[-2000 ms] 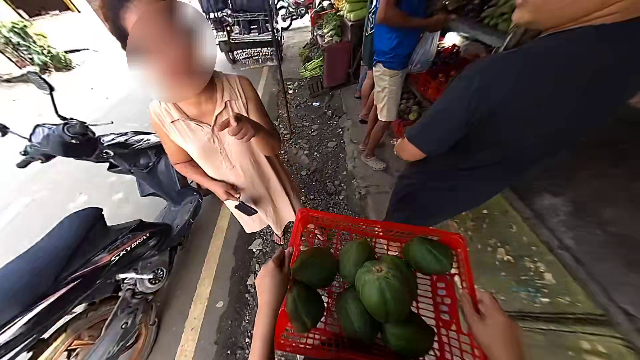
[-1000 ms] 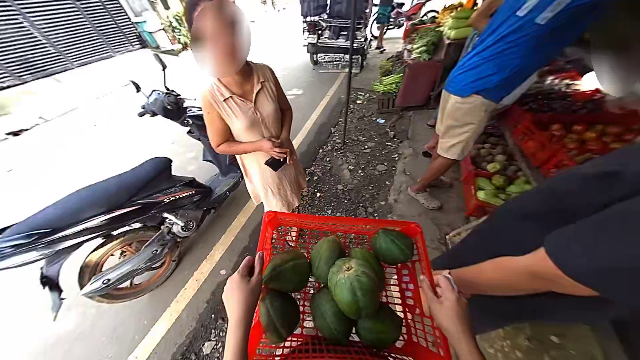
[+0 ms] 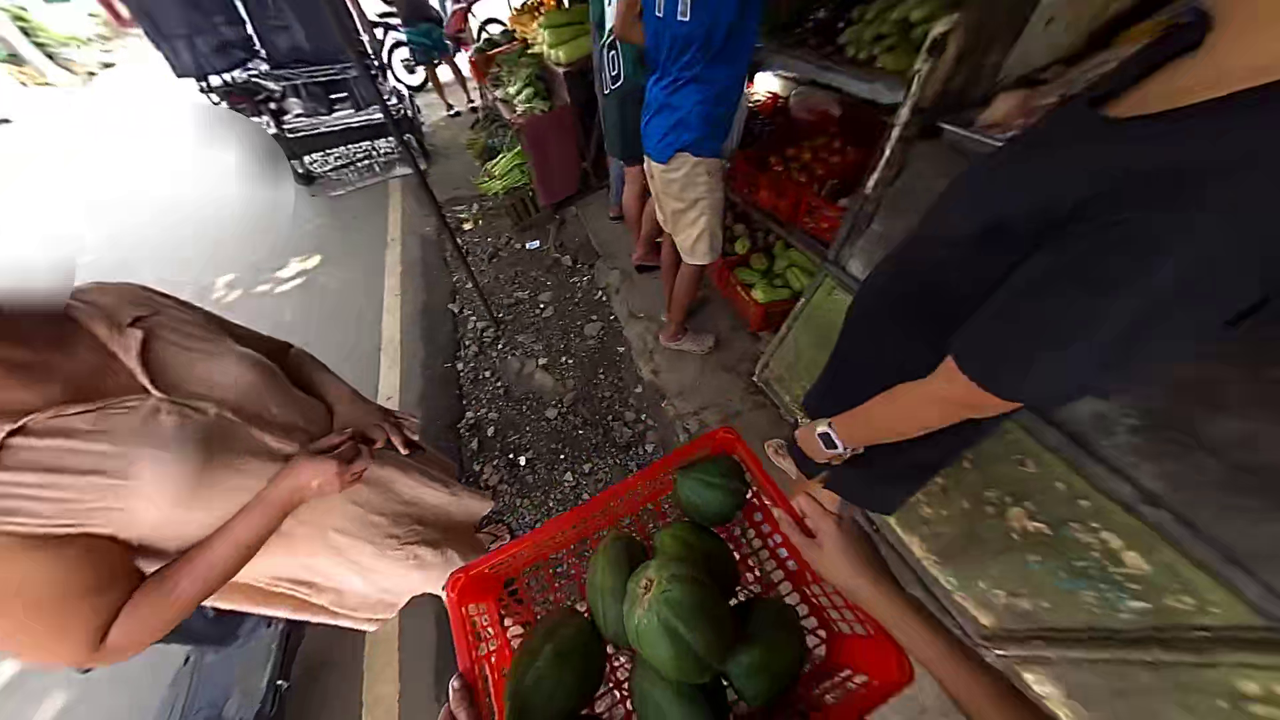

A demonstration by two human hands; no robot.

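Note:
A red plastic crate (image 3: 590,510) with slotted walls is tilted at the bottom centre. Several green papayas (image 3: 678,620) lie in it, one on top of the others. My right hand (image 3: 835,550) grips the crate's right side wall, fingers over the rim. Only a few fingertips of my left hand (image 3: 460,700) show, at the crate's lower left side; the rest of that hand is out of frame.
A person in a beige dress (image 3: 230,470) stands close on the left, a person in black (image 3: 1060,260) close on the right. Ahead are a gravel strip (image 3: 560,380), a thin pole (image 3: 440,215), a person in a blue shirt (image 3: 695,80), produce crates (image 3: 755,305) and a parked vehicle (image 3: 340,120).
The person in beige now stands much nearer on the left, and the phone seen earlier no longer shows. The crate, still in my hands, has become tilted in view. The motorcycle is mostly out of view.

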